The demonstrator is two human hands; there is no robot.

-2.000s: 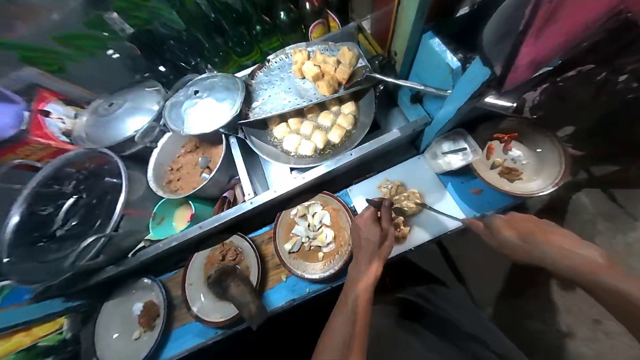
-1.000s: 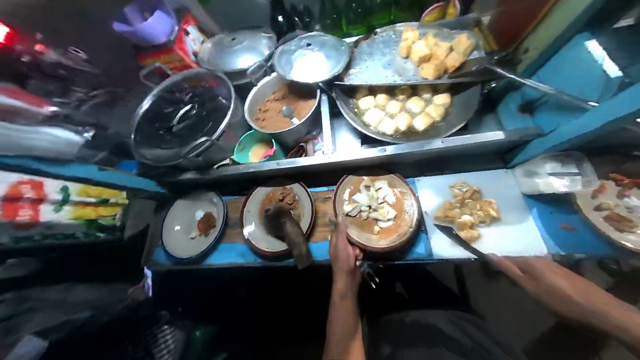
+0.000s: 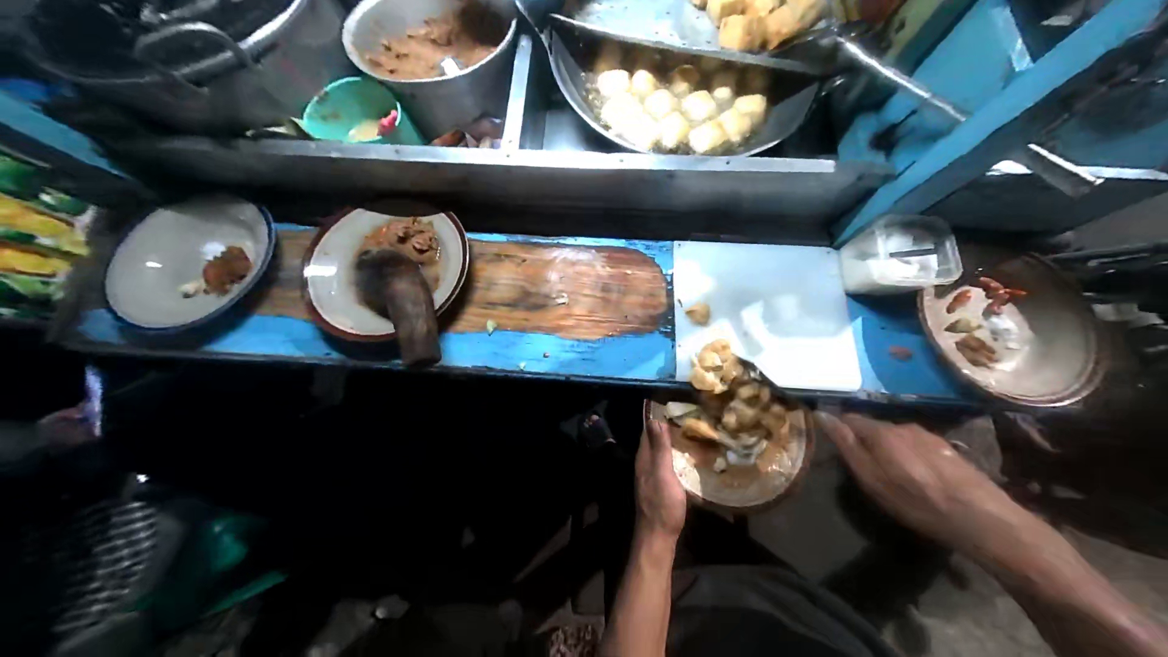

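Observation:
My left hand grips the left rim of a plate held just below the counter's front edge. Sauce and pale slices lie on it, with cut fried tofu pieces tumbling over them, blurred. At the plate's right, my right hand is closed around a knife handle, mostly hidden; the dark blade shows only in part among the tofu. Directly behind the plate lies a white cutting board, with one small piece left on its surface and more pieces at its front edge.
A stone pestle rests in a plate of brown sauce. Another plate stands farther left. Right of the board are a clear plastic container and a plate with chillies. Behind, tofu fries in a wok beside a sauce pot.
The plate with pale slices has left the wooden strip and is now in my left hand below the board. Tofu pieces have moved from the board onto it. The view has moved closer.

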